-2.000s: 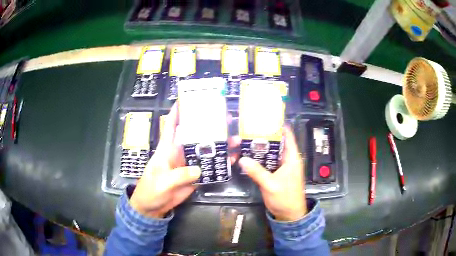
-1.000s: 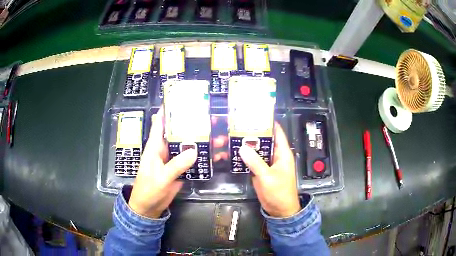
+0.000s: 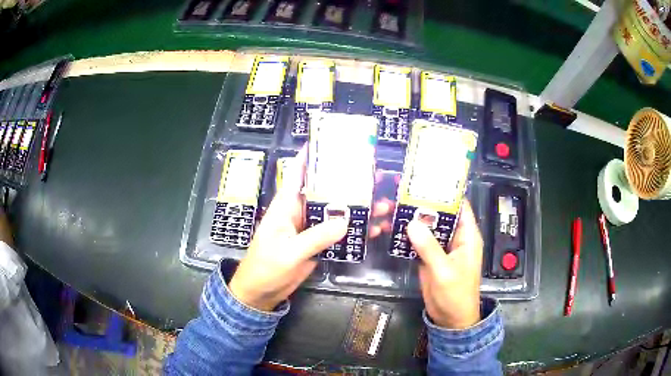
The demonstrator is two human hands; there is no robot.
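My left hand (image 3: 283,246) holds a keypad phone (image 3: 341,165) upright, screen lit white, thumb on its keys. My right hand (image 3: 450,261) holds a second keypad phone (image 3: 438,169), tilted a little to the right, its screen lit with yellow edging, thumb on its upper keys. Both are above the clear blister tray (image 3: 199,253). In the tray, several phones with lit screens lie face up, such as one at the lower left (image 3: 239,194). Two phones lie back up at the right, one (image 3: 505,228) below the other (image 3: 501,126), each with a red round spot.
A red marker pen (image 3: 574,266) and a thin pen (image 3: 608,257) lie at right, near a small fan (image 3: 651,153) and a white ring (image 3: 616,192). A flat battery (image 3: 368,329) lies at the near edge. Another tray (image 3: 294,33) is on the green belt. Phones and pens lie at far left.
The view has shifted, so the bench things appear further right. The right phone has tilted to the right. Both hands still hold their phones.
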